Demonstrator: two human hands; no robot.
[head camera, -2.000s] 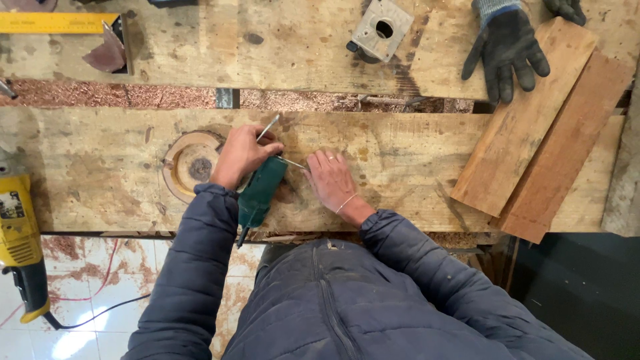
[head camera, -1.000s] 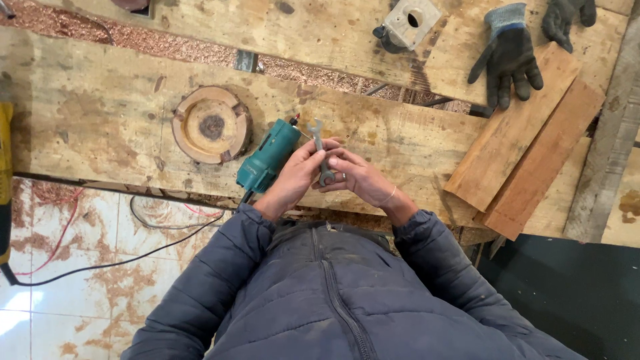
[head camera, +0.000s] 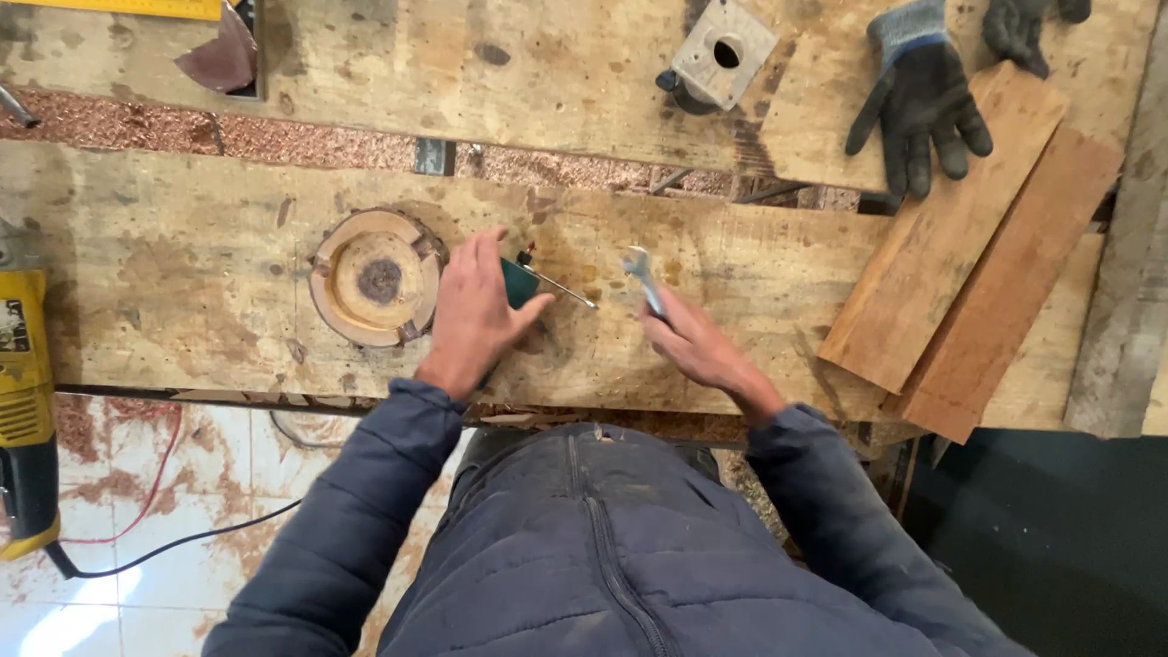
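My left hand (head camera: 479, 306) lies over a green power tool (head camera: 518, 284), fingers apart, covering most of its body; whether it grips the tool is unclear. A thin metal rod (head camera: 563, 286) sticks out slantwise at the tool's black-and-red end (head camera: 526, 255). In my right hand (head camera: 698, 342) is an open-end wrench (head camera: 644, 276), its jaw pointing up and away from me. Left of my left hand, close to its fingers, lies a round wooden dish (head camera: 377, 277) with a bark edge and notches in its rim.
Two reddish boards (head camera: 949, 237) lie at the right, with a grey-black work glove (head camera: 917, 100) touching them. A square metal plate part (head camera: 727, 55) is on the rear plank. A yellow power tool (head camera: 26, 392) stands at the left edge. Wood shavings (head camera: 310, 141) fill the gap between planks.
My hands, together around the wrench a second ago, have moved apart. The right hand keeps the wrench; the left hand has moved onto the green tool. The thin rod shows beside the tool.
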